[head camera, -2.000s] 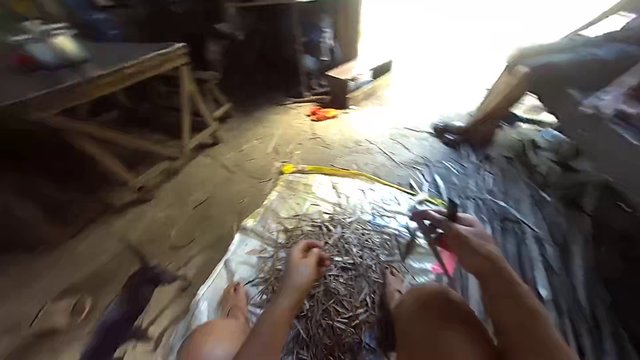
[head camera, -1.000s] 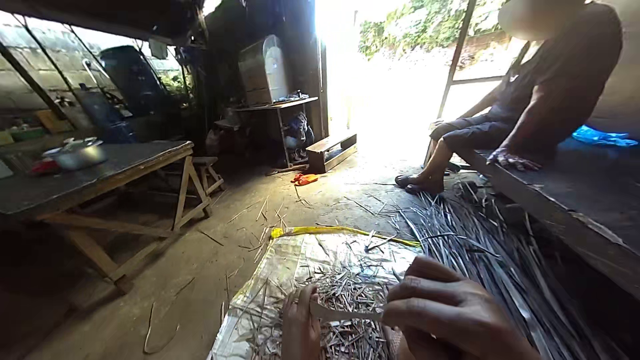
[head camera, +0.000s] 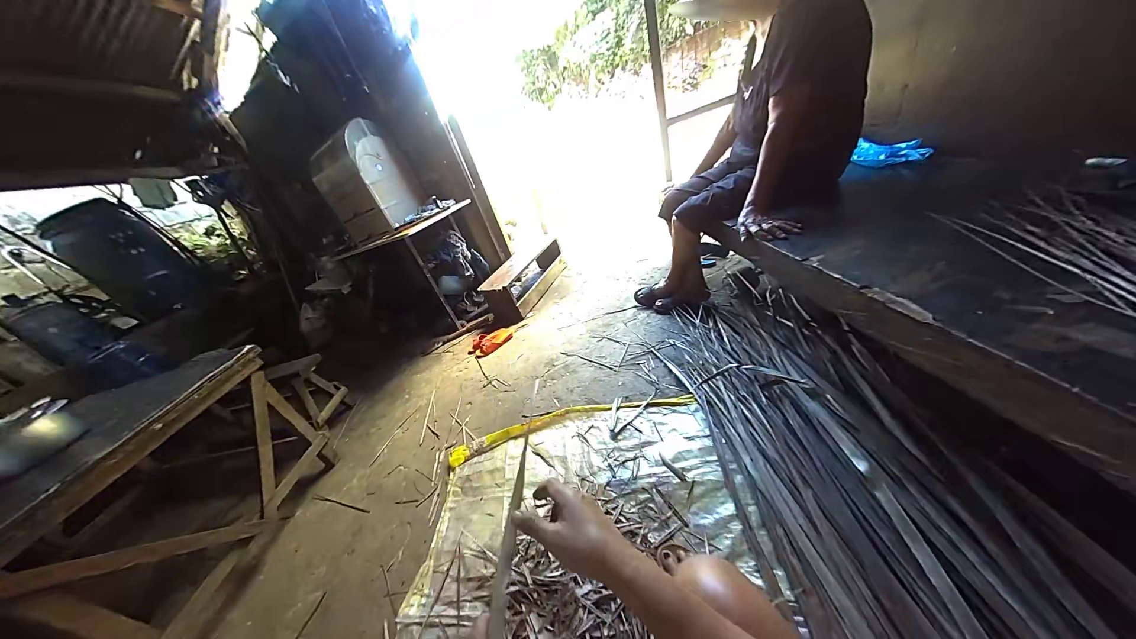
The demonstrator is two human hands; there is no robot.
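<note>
A long, thin, tapering strip (head camera: 509, 532), either a blade or a piece of dried leaf, stands nearly upright over the sheet. At its lower end, on the bottom edge of the view, a small part of my left hand (head camera: 481, 627) shows around it. My right hand (head camera: 572, 528) is just right of the strip, thumb beside it and fingers curled with a gap between them; nothing can be made out in its grasp. Beneath lie many short dried leaf pieces (head camera: 568, 590) on a shiny plastic sheet (head camera: 568, 448) with a yellow edge.
Long dried leaf strips (head camera: 799, 435) lie on the right, beside a low dark platform (head camera: 967, 342) where a person (head camera: 781, 115) sits. A wooden table (head camera: 133, 413) stands left. An orange item (head camera: 491, 342) is on the floor before a small wooden shelf (head camera: 506, 297).
My left hand has dropped almost out of the bottom of the view. The strip that was held crosswise between both hands now points up and away. The view has tilted and shifted.
</note>
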